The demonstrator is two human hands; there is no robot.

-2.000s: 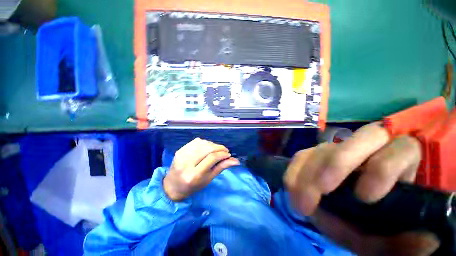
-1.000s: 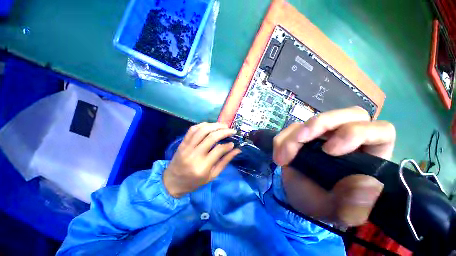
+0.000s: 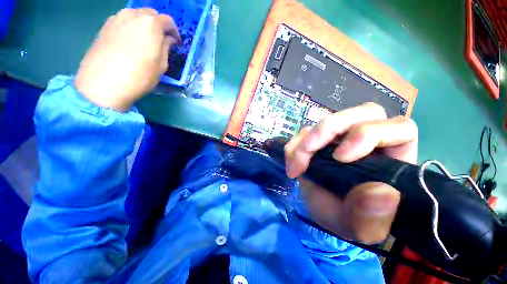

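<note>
My right hand (image 3: 356, 166) is wrapped around the thick black electric screwdriver (image 3: 445, 216), with its wire hanger loop at the lower right. Its front end points at the near corner of the open laptop base (image 3: 278, 113); the tip is hard to make out there. The laptop lies tilted in the orange foam tray (image 3: 253, 80), with its black battery (image 3: 339, 77) and green board showing. My left hand (image 3: 128, 55) is at the blue parts bin (image 3: 197, 41), fingertips inside over the small black bits. Whether it pinches a bit cannot be told.
The bin stands on a clear plastic bag (image 3: 204, 72) on the green bench. Another orange tray (image 3: 478, 55) with a dark unit lies at the upper right. A black cord (image 3: 487, 161) lies at the right. A blue tote with a white sheet (image 3: 22, 166) is below the bench edge at left.
My left hand has moved from the laptop's near corner up and left into the blue bin. My right hand still holds the screwdriver at that corner. Earlier the laptop appeared square-on; now it appears tilted.
</note>
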